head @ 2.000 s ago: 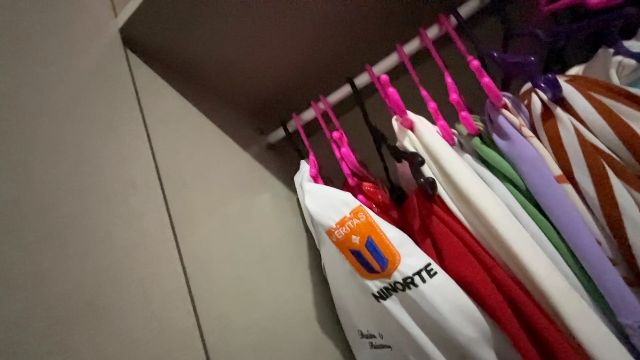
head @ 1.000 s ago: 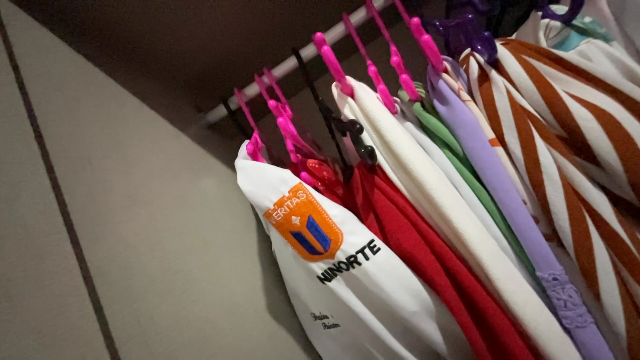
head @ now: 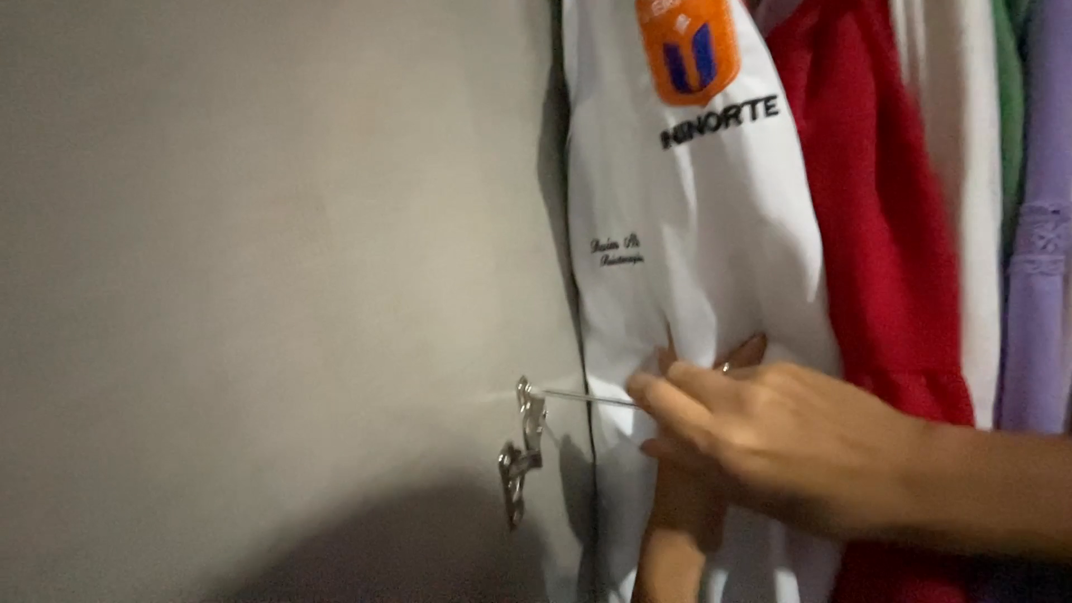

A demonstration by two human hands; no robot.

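Observation:
My right hand (head: 754, 419) comes in from the right, its fingers closed around a tool with a thin metal shaft (head: 590, 398), which looks like a screwdriver. The tip of the shaft meets the upper end of a metal cabinet hinge (head: 526, 419) on the pale panel. From below rises my left hand (head: 682, 477), mostly covered by the right one; what its fingers hold cannot be seen. Both hands are in front of a white garment (head: 712, 251) with an orange and blue badge and embroidered writing. The tool's handle is hidden.
A pale wardrobe panel (head: 293, 209) fills the left side, with a dark shadow low on it. Right of the white garment hang a red garment (head: 888, 251), a cream one (head: 963, 293), a green one (head: 1011, 109) and a lilac one (head: 1038, 335), close together.
Both hands, the thin shaft and the hinge are now in view; the earlier frames show none of them. The view has moved down, away from the rail and pink hangers.

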